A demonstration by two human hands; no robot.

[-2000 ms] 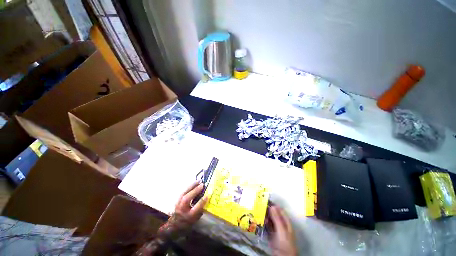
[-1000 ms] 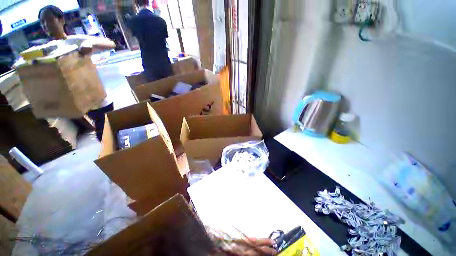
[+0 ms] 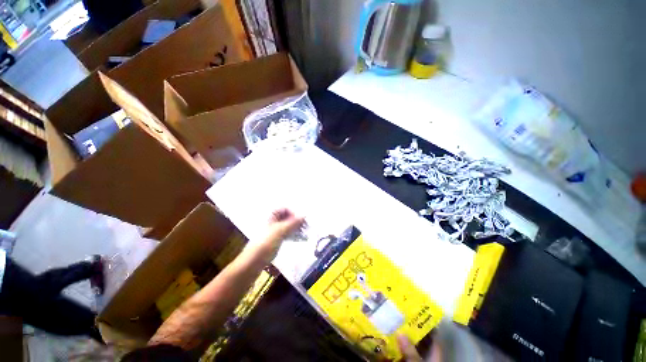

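Observation:
A yellow sleeve [image 3: 379, 304] with a white earphone picture and "MUSIC" print lies tilted before me. A black inner box end [image 3: 333, 256] with a small dark loop shows at its upper left end. My right hand [image 3: 419, 348], blurred and cut off by the bottom edge, grips the sleeve's lower right corner. My left hand [image 3: 285, 223] is off the box, over the white table [image 3: 262, 191], fingers bent together. A small greyish blur shows at its fingertips; whether it is held is unclear. A white-grey cable heap [image 3: 453, 187] lies on the black strip.
Black boxes [image 3: 535, 304] and a yellow box [image 3: 479, 283] stand at right. A clear bag of cables [image 3: 282, 129] lies at the table's left corner. Open cartons [image 3: 134, 170] stand left; a lower carton [image 3: 117, 305] holds yellow boxes. Kettle [image 3: 391, 39], jar [image 3: 427, 53] and white bag [image 3: 542, 134] are behind. A person's leg [image 3: 53, 283] shows left.
The view swung left to the cartons and people, then back down to the table. My left hand has let go of the box and moved up and left of it.

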